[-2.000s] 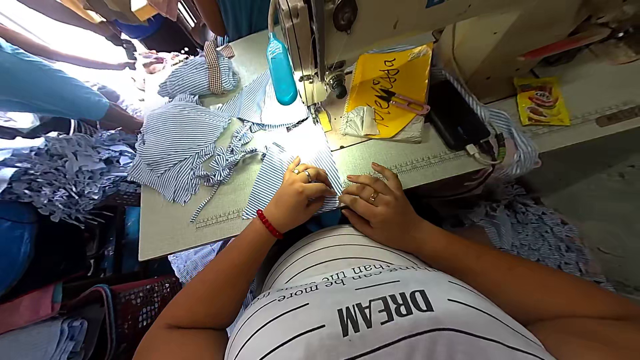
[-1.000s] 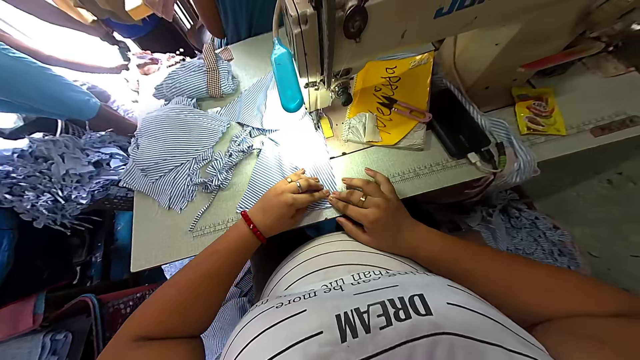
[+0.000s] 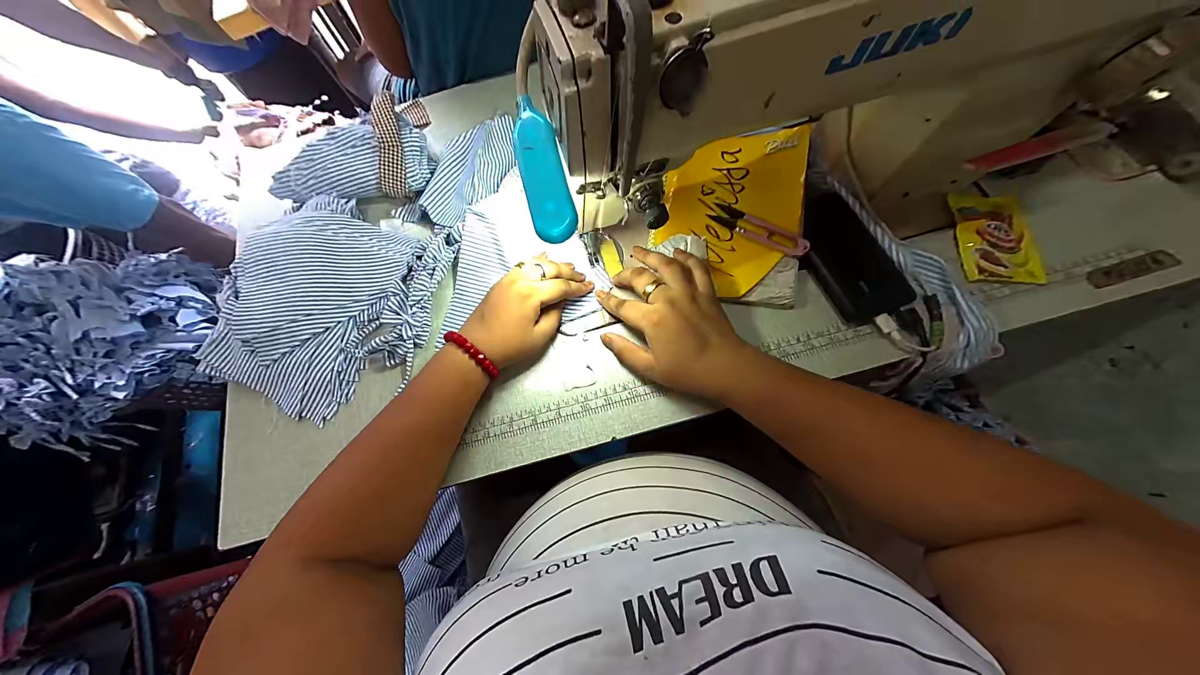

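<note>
My left hand (image 3: 527, 314), with a red bead bracelet at the wrist, lies on a blue-and-white striped fabric piece (image 3: 476, 272), fingers bent over its edge. Beside it, my right hand (image 3: 670, 323) rests with spread fingertips at the fabric's right edge, just in front of the needle area of a Juki sewing machine (image 3: 741, 89). The fabric reaches back under the machine head, where bright light washes out detail. A blue plastic lamp or holder (image 3: 546, 178) hangs left of the needle. Whether the fingers pinch the cloth or only press it is unclear.
Gathered striped fabric pieces (image 3: 319, 291) lie at the left of the table. Right of the needle are a yellow envelope (image 3: 750, 206), pink-handled thread snips (image 3: 764, 234), a black phone-like device (image 3: 855, 258) and a yellow packet (image 3: 998, 239). Another person's arm (image 3: 178, 225) is at far left.
Both hands have moved forward from the table's front edge toward the needle, and the striped fabric has moved with them. The front measuring scale now shows where the fabric and hands were.
</note>
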